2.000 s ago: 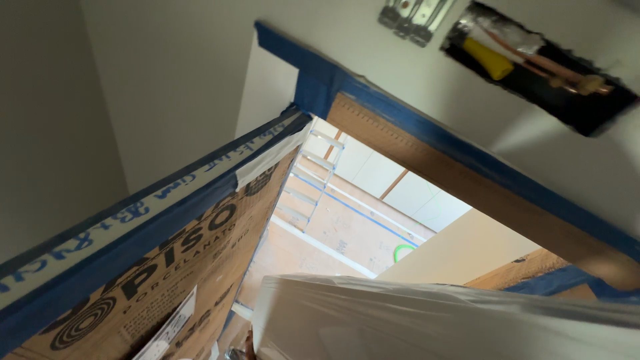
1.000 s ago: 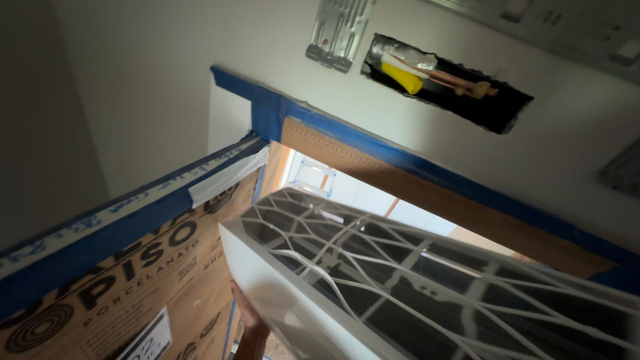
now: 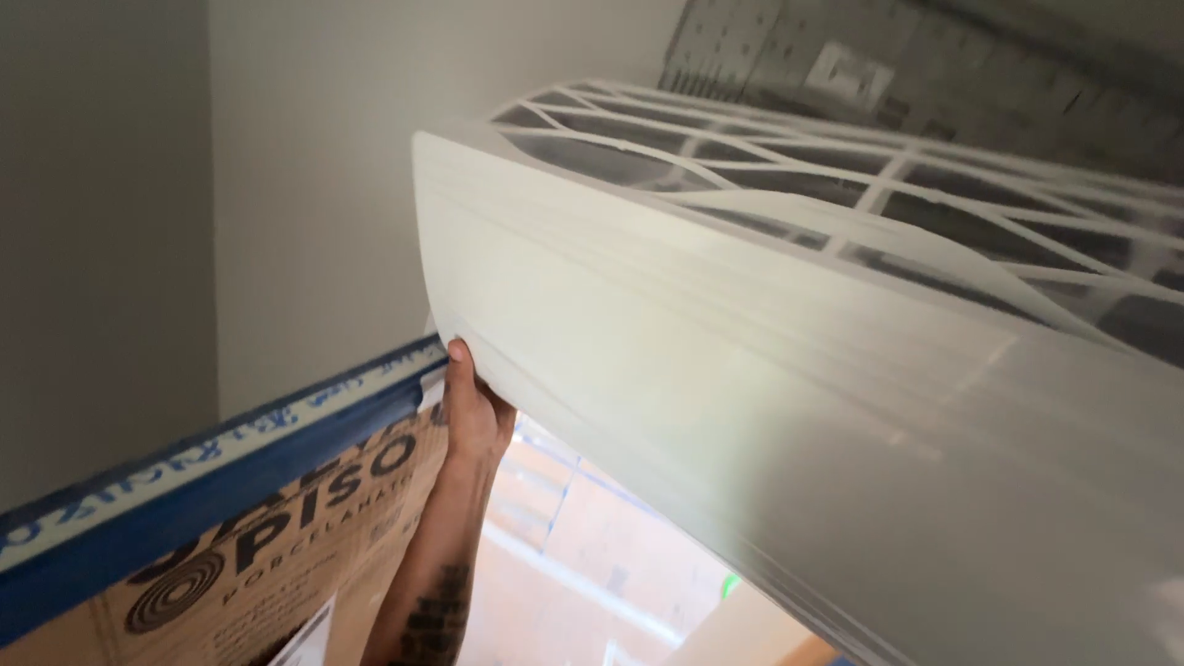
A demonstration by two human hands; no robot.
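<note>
A white indoor unit of a split air conditioner (image 3: 703,314) fills the right half of the view, tilted, with its top grille (image 3: 832,185) showing. My left hand (image 3: 472,407) grips the unit's lower left corner from below, the thumb on its front panel. The unit is held up against or close to the wall; the exact contact cannot be told. A metal mounting plate (image 3: 758,46) is on the wall behind its upper edge. My right hand is out of view.
At the lower left stands a door or panel covered with printed cardboard (image 3: 324,518) and edged with blue tape (image 3: 222,499) bearing handwriting. A doorway below the unit shows the covered floor (image 3: 555,518). The plain wall (image 3: 305,185) meets a corner at the left.
The air conditioner unit has risen from the doorway to the wall, now covering the wall opening with pipes seen earlier. My left hand has come up with its corner. The view has shifted too.
</note>
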